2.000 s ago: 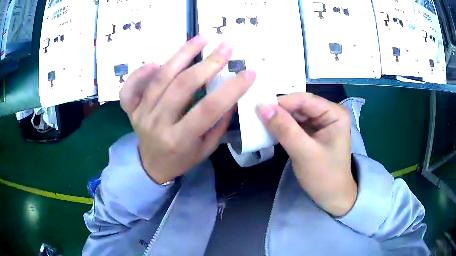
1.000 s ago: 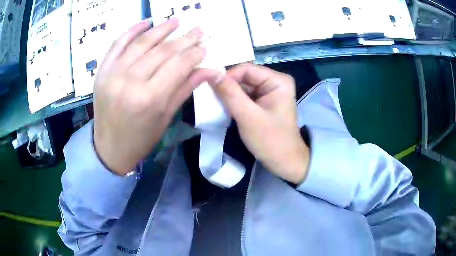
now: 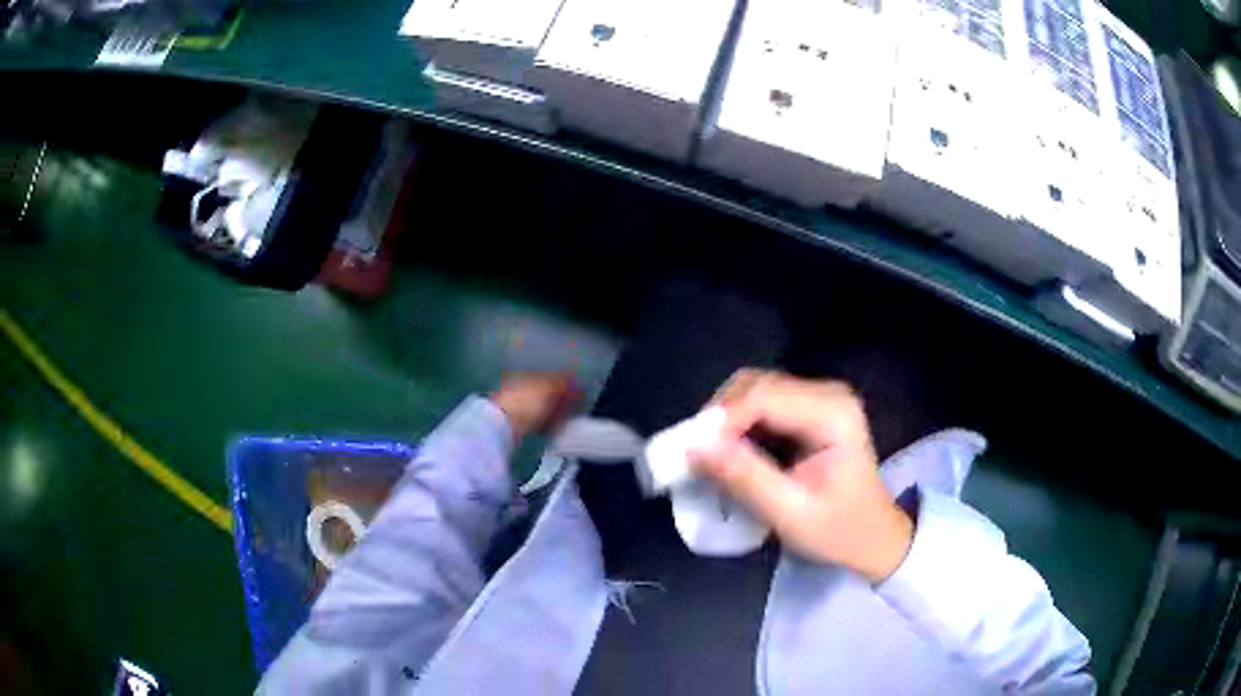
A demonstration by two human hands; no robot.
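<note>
My right hand (image 3: 817, 469) pinches the white label strip (image 3: 676, 451) between thumb and fingers above my lap. The strip curls and hangs below the fingers, and a blurred length runs towards my left hand. My left hand (image 3: 539, 400) is small and blurred, low beside the lap at the left; I cannot tell if it holds the strip. White printed retail boxes (image 3: 803, 116) stand side by side on the bench ahead, out of reach of both hands.
The dark green bench edge (image 3: 653, 181) crosses above my lap. A black bin (image 3: 279, 252) with white scrap is under the bench at left. A blue tote (image 3: 245, 524) stands on the floor beside my left sleeve. A scale (image 3: 1210, 333) is at the far right.
The view has swung left and down, bringing in the blue tote. My left hand has moved away from the boxes and my right hand, down to the left. The right hand still holds the strip.
</note>
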